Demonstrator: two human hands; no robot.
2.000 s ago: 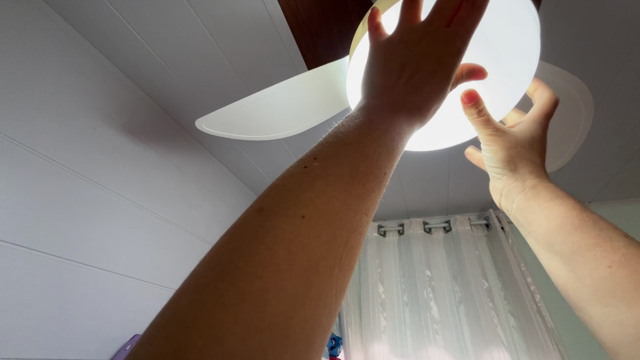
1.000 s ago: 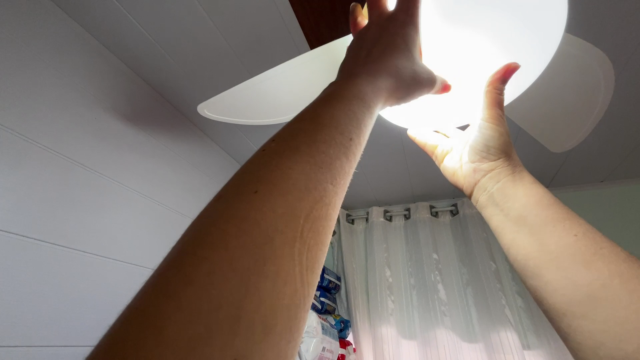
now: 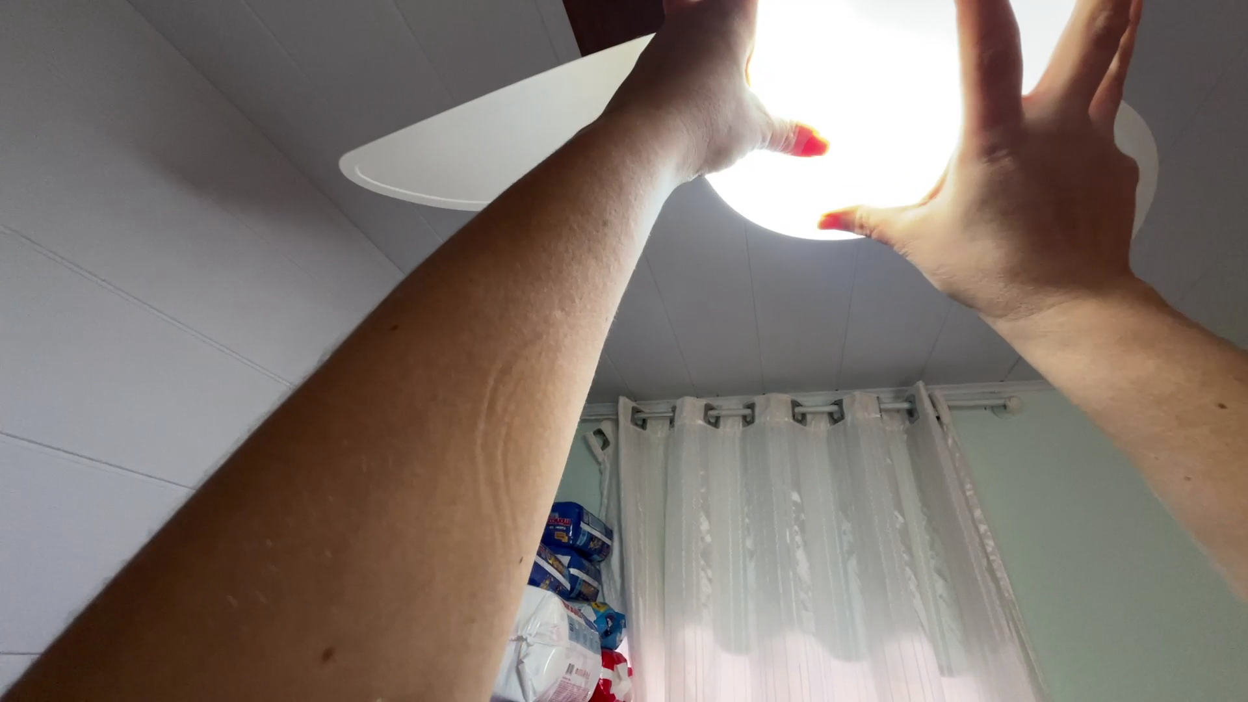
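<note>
Overhead, the lit round white light globe (image 3: 858, 117) of a ceiling fan glows so brightly that its surface detail is lost. My left hand (image 3: 712, 93) is at the globe's left side, its thumb over the glowing surface and its other fingers mostly beyond the top edge of view. On the right side, my right hand (image 3: 1033, 185) is spread against the globe, thumb near the lower rim and fingers pointing up. Both hands seem to cup the globe between them. A white fan blade (image 3: 487, 136) extends left behind my left wrist; part of another shows behind my right hand.
A sheer white curtain (image 3: 799, 526) hangs by grommets from a rod (image 3: 975, 402) on the green wall. Blue packages (image 3: 577, 531) and a white plastic-wrapped pack (image 3: 551, 643) are stacked left of it. A panelled white wall (image 3: 117, 292) stands at left, under the panelled ceiling (image 3: 780, 312).
My right hand has shifted from below the globe, palm up with bent fingers, to its right side with fingers extended upward. My left hand has stayed on the left part of the globe.
</note>
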